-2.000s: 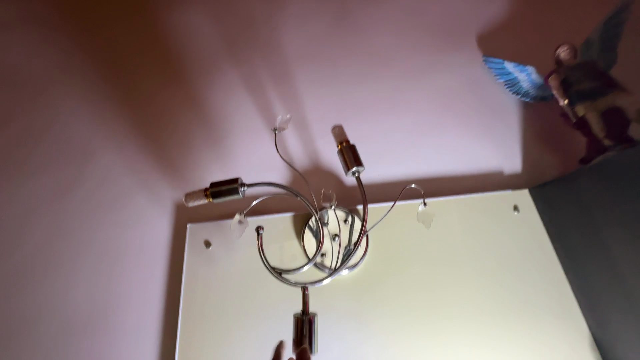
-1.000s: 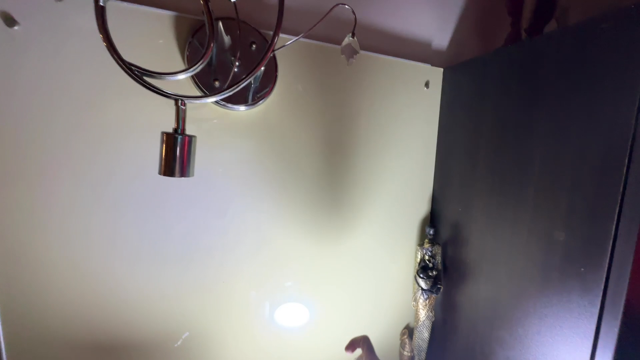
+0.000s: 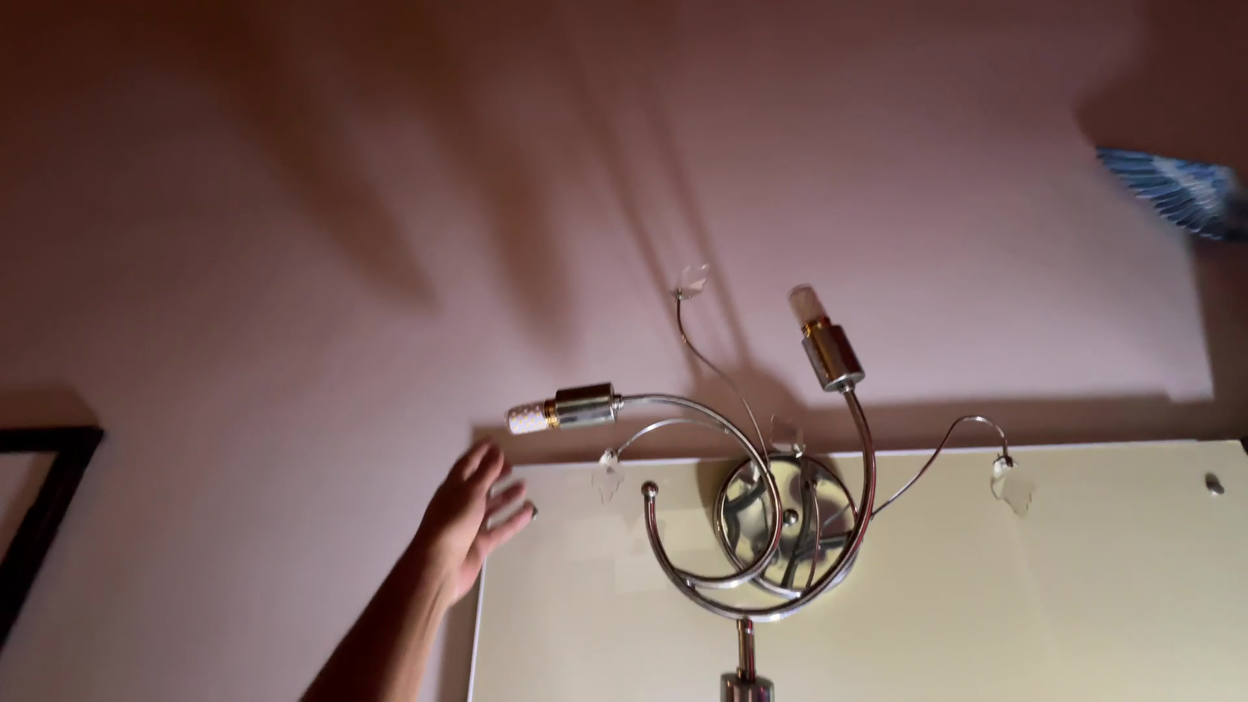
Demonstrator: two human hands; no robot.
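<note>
My left hand (image 3: 473,522) reaches up from the bottom at the left, empty, with its fingers apart. It is just below the small bulb (image 3: 527,417) in the left socket (image 3: 585,405) of a chromed light fixture; I see no grip on the bulb. A second bulb (image 3: 806,305) stands in the upper right socket (image 3: 833,357). The lower socket (image 3: 747,688) is cut off by the frame's bottom edge. Thin curved stems with clear leaf-shaped pendants (image 3: 1012,487) branch from the round mirrored base (image 3: 788,526). My right hand is not in view.
Behind the fixture is a pale panel (image 3: 1092,585) with a small round fastener (image 3: 1214,484) near its right corner. A blue wing (image 3: 1175,191) of a figure juts in at the far right. At the left edge is a dark frame (image 3: 49,522) on the pinkish wall.
The view has swung back up to the fixture's upper sockets. My left hand and forearm now show beside the left bulb; earlier frames show only fingers at the bottom edge.
</note>
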